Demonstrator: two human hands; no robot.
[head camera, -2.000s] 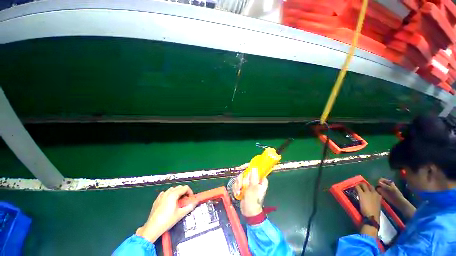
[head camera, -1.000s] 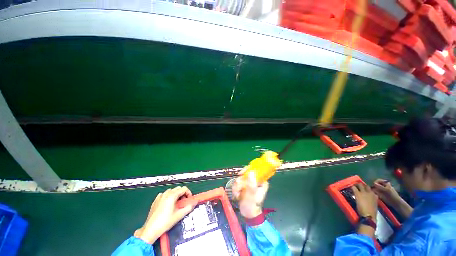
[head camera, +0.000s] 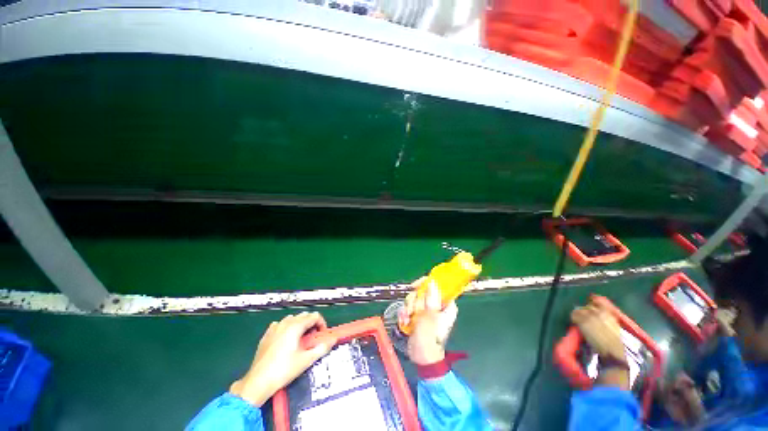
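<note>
An open tablet (head camera: 349, 396) with pale internals lies in a red frame (head camera: 394, 370) at the bottom centre, its lower end cut off. My left hand (head camera: 290, 353) rests on the frame's upper left corner, fingers curled over it. My right hand (head camera: 431, 327) grips a yellow electric screwdriver (head camera: 455, 276), held tilted just right of the frame's upper right corner. Its tip is hidden by my hand. A round grey dish (head camera: 392, 315) shows partly behind my right hand. A dark red band (head camera: 440, 365) is on my right wrist.
A yellow cord (head camera: 587, 151) and black cable (head camera: 543, 337) hang at right. A blue bin (head camera: 21, 375) is at left. Another red-framed tablet (head camera: 587, 241) lies on the green belt. At right, a blue-sleeved person handles a red-framed unit (head camera: 644, 337). Red trays (head camera: 573, 34) fill the shelf.
The person at right has moved right and lower, and their red-framed unit has shifted. Another framed unit now shows beyond it. My hands, the screwdriver and my tablet stay nearly in place.
</note>
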